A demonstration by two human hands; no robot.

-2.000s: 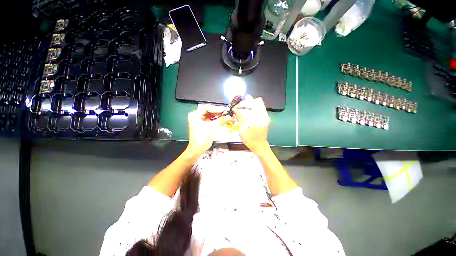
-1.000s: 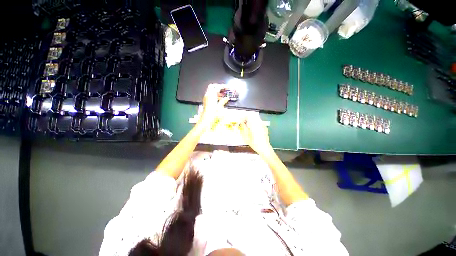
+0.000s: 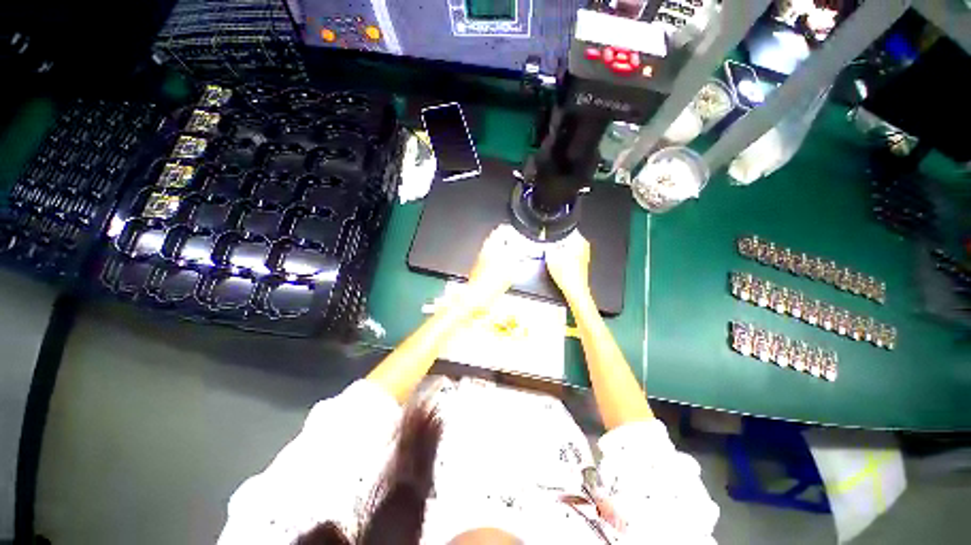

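The microscope [image 3: 570, 138], a thick black column with red lights on its head, stands over its flat black base [image 3: 447, 240]. My left hand [image 3: 498, 259] is on the left under the lens ring, over the base. My right hand [image 3: 569, 259] is on the right, close to it. The fingertips meet in bright glare, so whether they hold a module cannot be seen. A white paper sheet [image 3: 532, 346] with yellow marks lies below my hands at the bench edge.
Stacked black blister trays [image 3: 224, 256] with gold modules stand left. Three module rows [image 3: 815, 309] stand right. A smartphone [image 3: 450, 141] and white wipe [image 3: 416, 170] lie behind left. A round tub [image 3: 670, 179] is behind right, the monitor [image 3: 426, 27] at the back.
The view has tilted up, showing the monitor and microscope head. My right hand has moved from the paper to under the lens. My left hand is closer beneath the lens, and its module no longer shows.
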